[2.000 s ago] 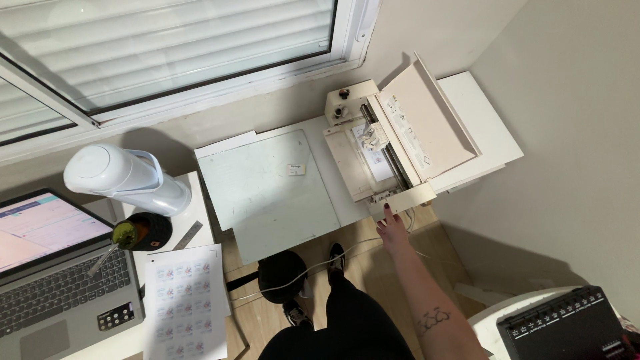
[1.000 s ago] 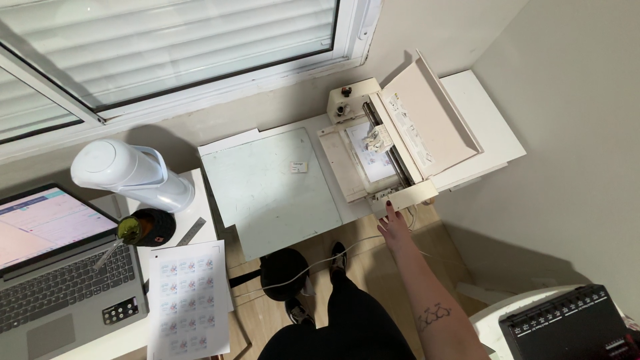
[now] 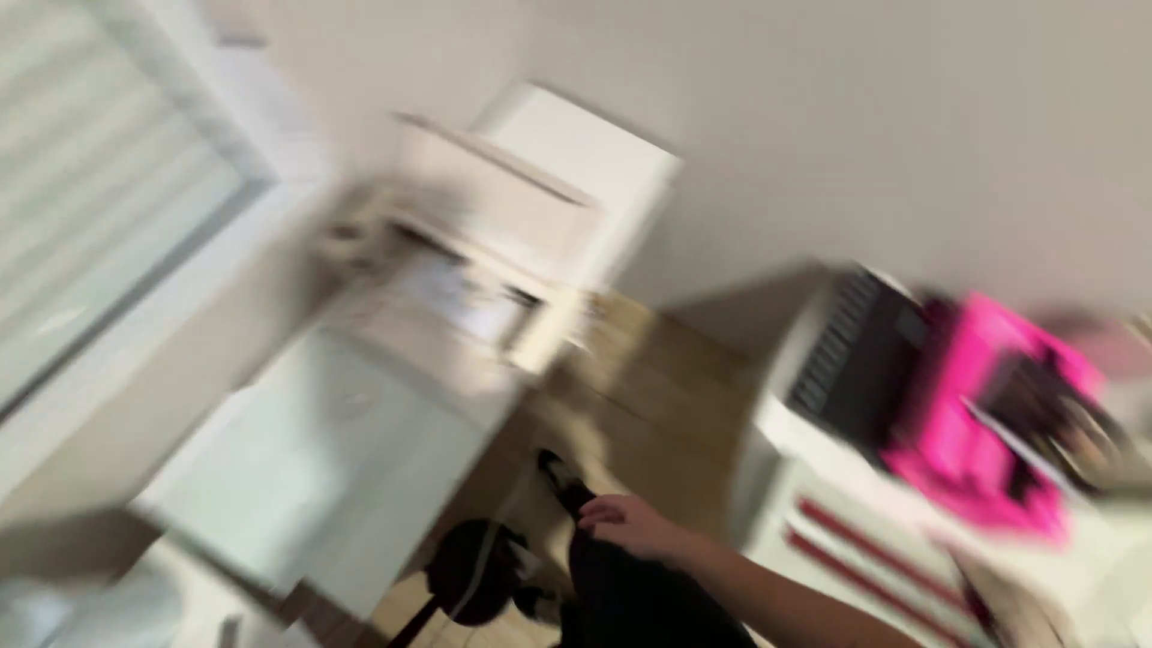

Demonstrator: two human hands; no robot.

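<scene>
My right hand (image 3: pixel 630 526) is low in the view, over the dark-clad leg, with its fingers curled; no held thing shows, but the blur hides detail. My left hand is out of view. Up and to the left of the right hand, apart from it, a cream tabletop machine (image 3: pixel 562 333) stands with its lid (image 3: pixel 504 202) raised. A whitish printed sheet (image 3: pixel 450 288) lies inside it. A pale greenish board (image 3: pixel 315 459) extends from the machine toward the lower left.
At right, a white cabinet (image 3: pixel 769 432) bears a black case (image 3: pixel 859 360) and a bright pink object (image 3: pixel 972 405). A black round stool seat (image 3: pixel 472 571) and a pale cable are on the floor side of the board. A window (image 3: pixel 108 180) is at left. Much is blurred.
My right hand has left the machine's front corner and is now over the leg. The view has swung right, bringing in the pink object; the laptop has gone out of view.
</scene>
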